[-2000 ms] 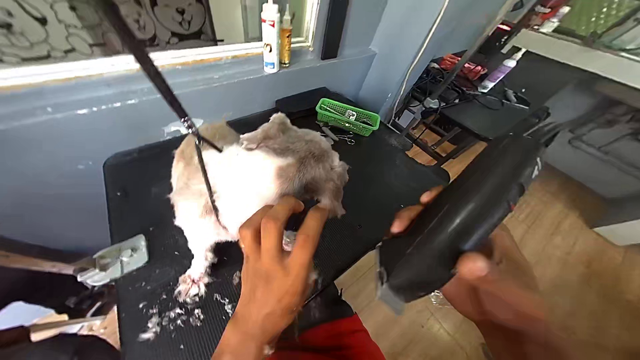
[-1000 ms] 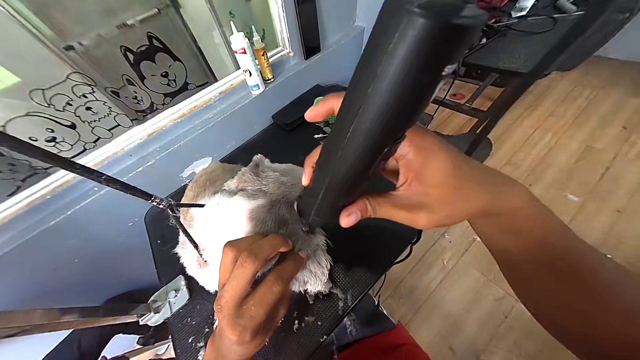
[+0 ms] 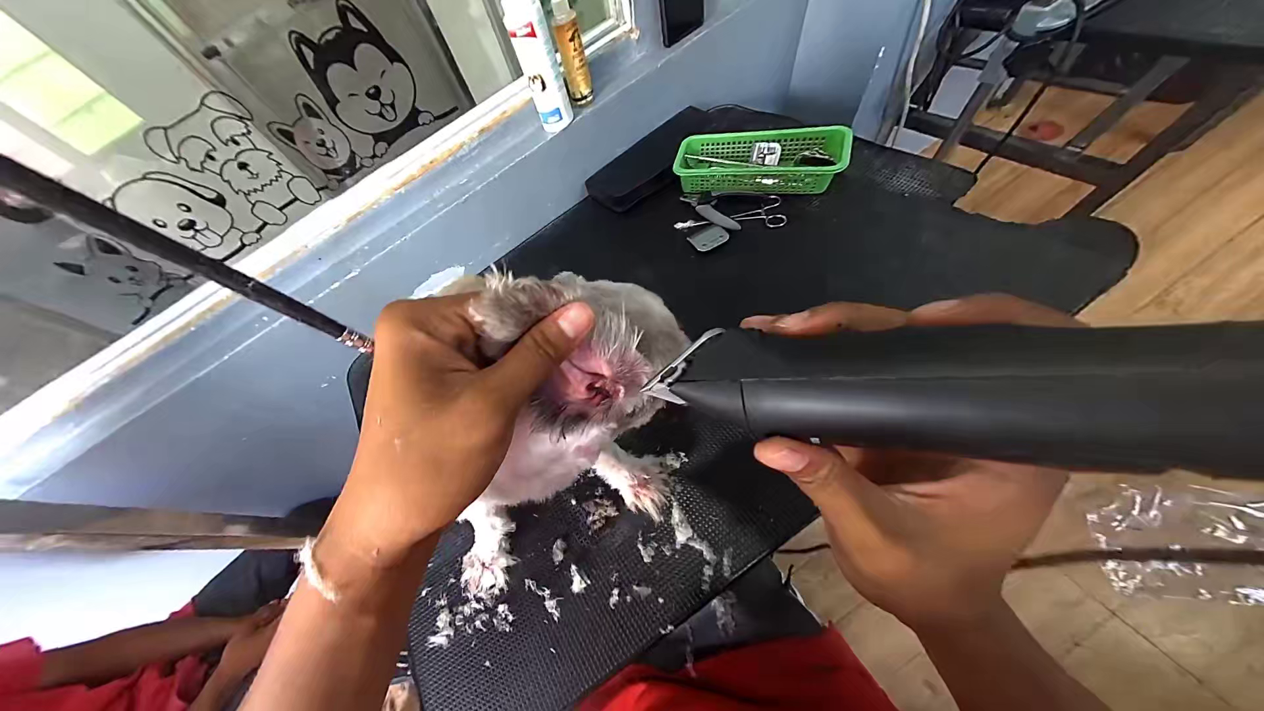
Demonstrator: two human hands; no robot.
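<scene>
A small dog with clipped white and grey fur [image 3: 553, 464] stands on a black ridged grooming table [image 3: 839, 257]. My left hand [image 3: 444, 415] pinches the dog's ear flap [image 3: 523, 306] between thumb and fingers and folds it back, so that the pink inner ear shows. My right hand [image 3: 908, 494] grips black electric clippers [image 3: 948, 395] from both sides. Their metal blade [image 3: 681, 365] is at the fur right beside the ear opening; whether it touches the skin cannot be told. Most of the dog's face is hidden.
A green plastic basket [image 3: 760, 178] holds small tools, with scissors [image 3: 765, 212] lying before it. A black grooming arm [image 3: 188, 257] slants in from the left. Bottles [image 3: 543, 69] stand on the window ledge. Fur clumps [image 3: 474, 617] litter the table. Another person's arms [image 3: 148, 642] show at lower left.
My left hand has risen from low on the dog's body to its ear and taken hold of it. The clippers have swung from steeply upright to nearly level, blade pointing left. The view has shifted.
</scene>
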